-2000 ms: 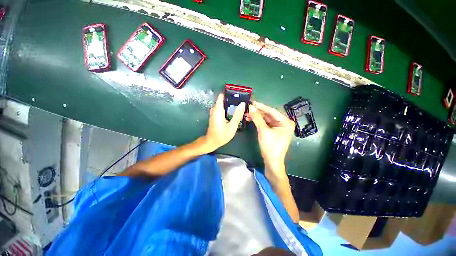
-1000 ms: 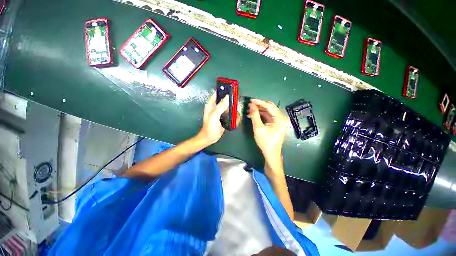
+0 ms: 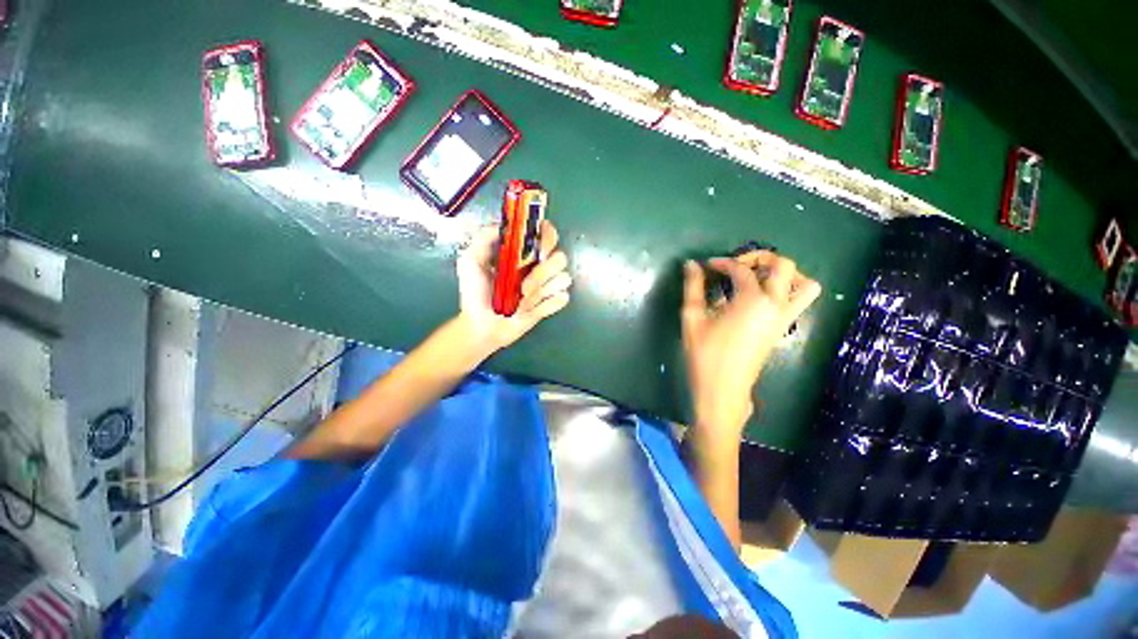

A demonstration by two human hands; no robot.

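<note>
My left hand [image 3: 509, 285] is closed around a red-rimmed phone [image 3: 513, 247], held up on its edge above the green bench. My right hand [image 3: 745, 300] is at the black back housing [image 3: 753, 253], its fingers over it; most of the housing is hidden under the hand. To the left on the bench lie a phone with a black housing fitted [image 3: 461, 151] and two phone bodies with green boards, one tilted [image 3: 353, 105] and one nearly upright [image 3: 237, 105].
Beyond the pale worn rail [image 3: 749, 147], several red-rimmed phones [image 3: 830, 71] lie on the green belt. A glossy black blister tray [image 3: 967, 387] covers the bench's right end, with an open cardboard box [image 3: 880, 572] below it.
My left hand has moved a little left and turned the phone so its red side shows. My right hand has moved right, away from the phone and onto the black housing.
</note>
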